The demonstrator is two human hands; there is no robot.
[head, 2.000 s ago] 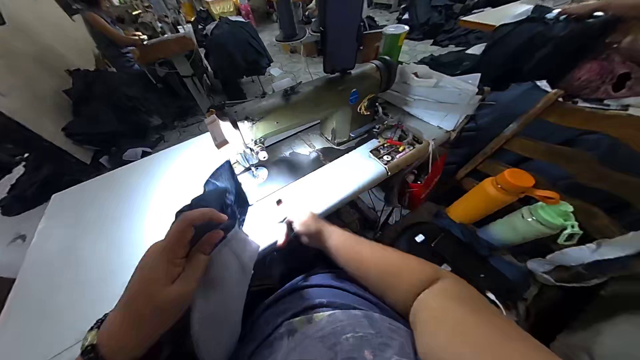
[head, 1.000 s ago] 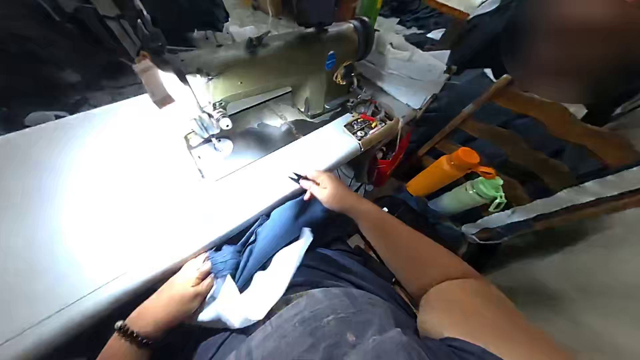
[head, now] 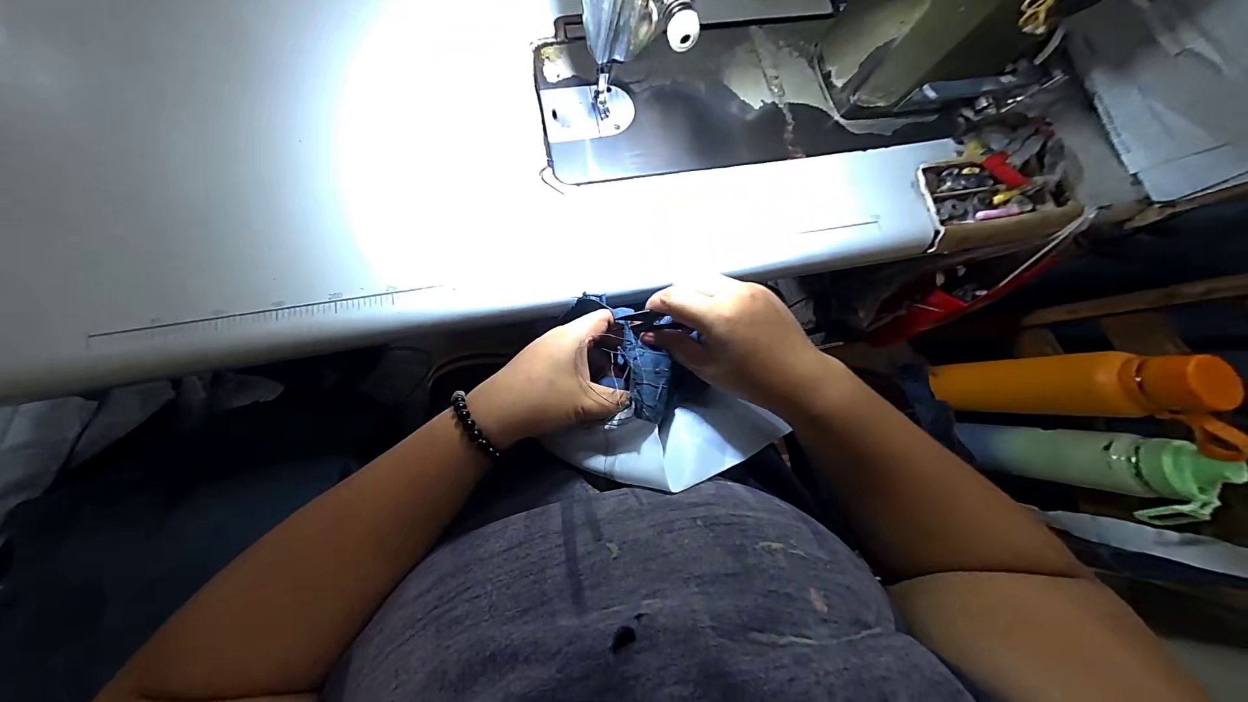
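Below the front edge of the white sewing table (head: 468,234), my left hand (head: 556,375) pinches a piece of blue denim (head: 650,375) with frayed edges and loose threads. White fabric (head: 673,448) hangs under the denim, over my lap. My right hand (head: 746,336) grips a small dark tool, apparently thread snips (head: 639,317), whose blades lie at the denim's upper edge beside my left fingertips. The handle is mostly hidden by my fingers. Behind the table edge stands the sewing machine, its presser foot (head: 603,93) above the metal needle plate (head: 575,112).
A tray of bobbins and small parts (head: 990,190) is set in the table's right end. An orange bottle (head: 1043,383) and a green bottle (head: 1063,456) lie to the right, near a wooden slatted chair (head: 1131,302). Papers (head: 1170,107) sit at the upper right.
My hands have come together at the denim, with the dark tool now against it; a second ago they were apart. The view has tilted down toward my lap.
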